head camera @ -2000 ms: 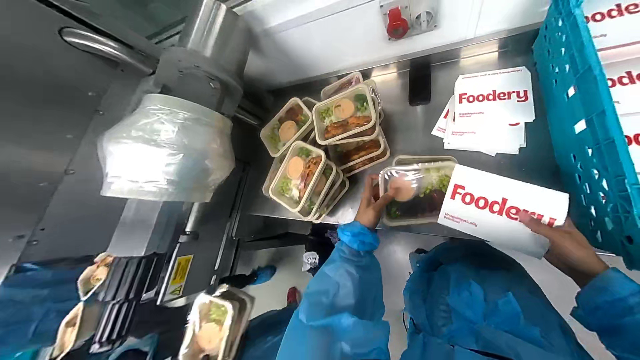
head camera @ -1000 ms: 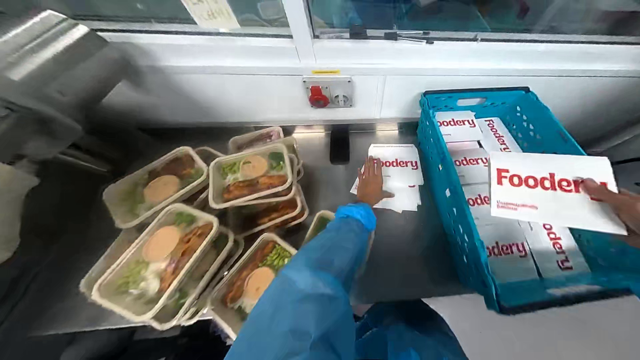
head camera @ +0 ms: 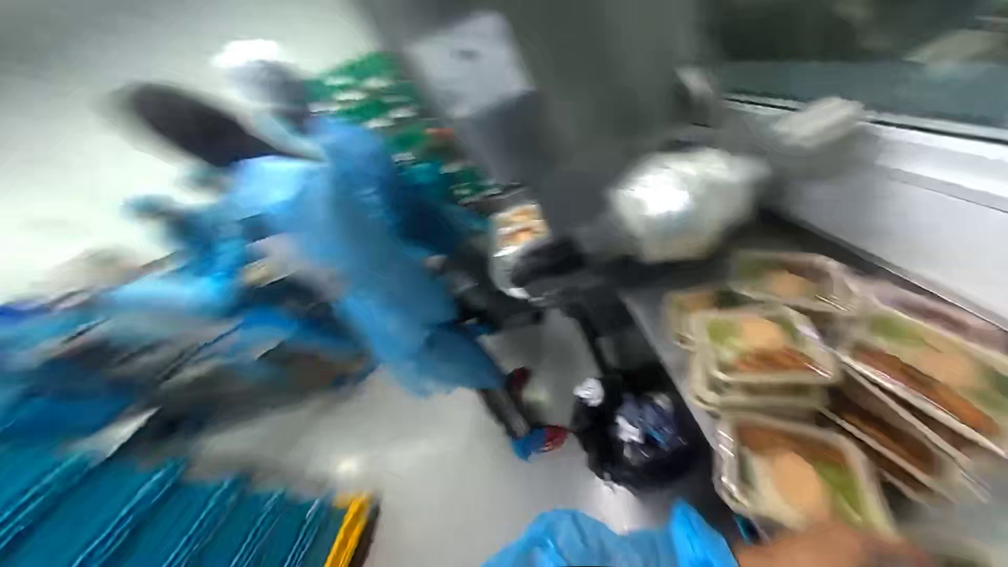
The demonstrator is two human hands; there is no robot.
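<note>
My left hand (head camera: 835, 547) is at the bottom right edge, blurred, with the blue sleeve (head camera: 598, 542) beside it. It overlaps the lower rim of a sealed meal tray (head camera: 799, 472); whether it grips the tray is not clear. Other film-covered trays with food are stacked on the metal counter, among them a tray (head camera: 760, 346) above and a tray (head camera: 929, 370) to the right. My right hand is out of view.
A co-worker in a blue gown (head camera: 354, 252) stands at left centre. A machine with a plastic-wrapped part (head camera: 685, 201) rises behind the trays. A black waste bag (head camera: 638, 433) hangs beside the counter. Blue crates (head camera: 157, 512) stand at the lower left.
The view has swung strongly left, so the crate with printed sleeves is out of sight. My left hand, on the printed sleeves one second ago, is now by a meal tray.
</note>
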